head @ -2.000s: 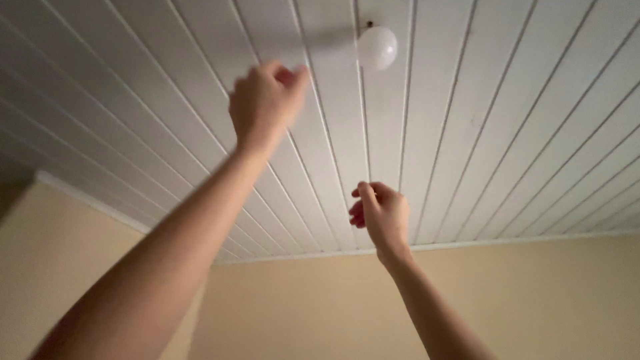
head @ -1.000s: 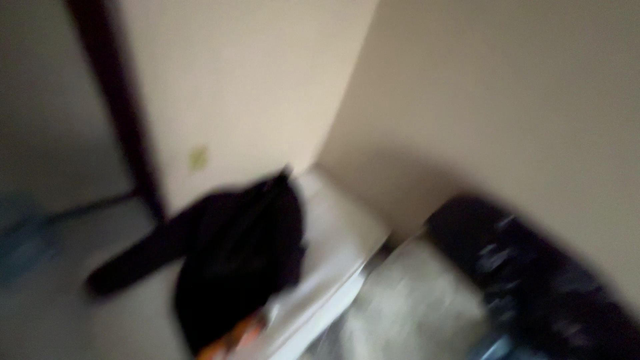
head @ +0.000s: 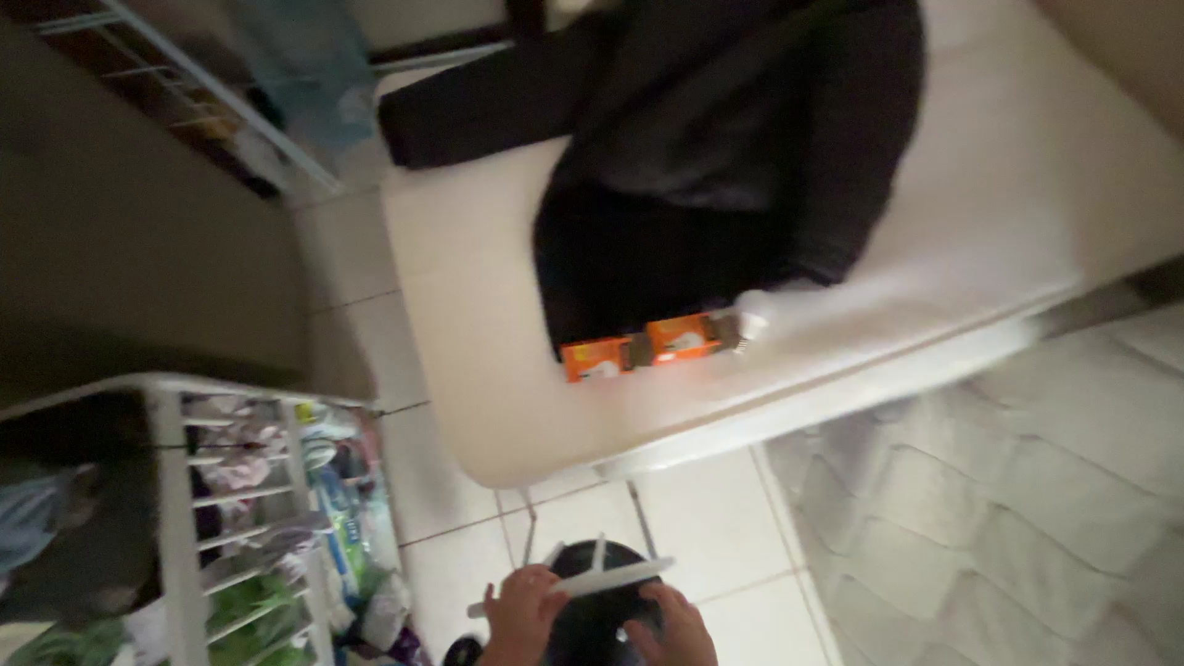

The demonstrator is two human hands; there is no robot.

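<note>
At the bottom of the view, my left hand [head: 525,612] is closed around a white bar [head: 610,577] that lies above a dark round object [head: 592,647]. My right hand [head: 673,627] is at the bar's right end, its fingers bent; blur hides whether it grips. Two orange light bulb boxes [head: 597,360] [head: 683,339] lie on a white mattress [head: 481,305], beside the lower edge of a black long-sleeved garment [head: 684,185]. Right of the boxes lies a white light bulb [head: 752,314].
A white slatted rack [head: 176,518] with cloths and packages stands at the lower left. Pale tiles [head: 721,527] cover the floor beside the mattress. A quilted light surface [head: 999,490] fills the lower right. A white wire shelf [head: 222,92] is at the upper left.
The view has swung down from the ceiling, where both hands were raised near a white bulb. Both hands are now low, at the white bar.
</note>
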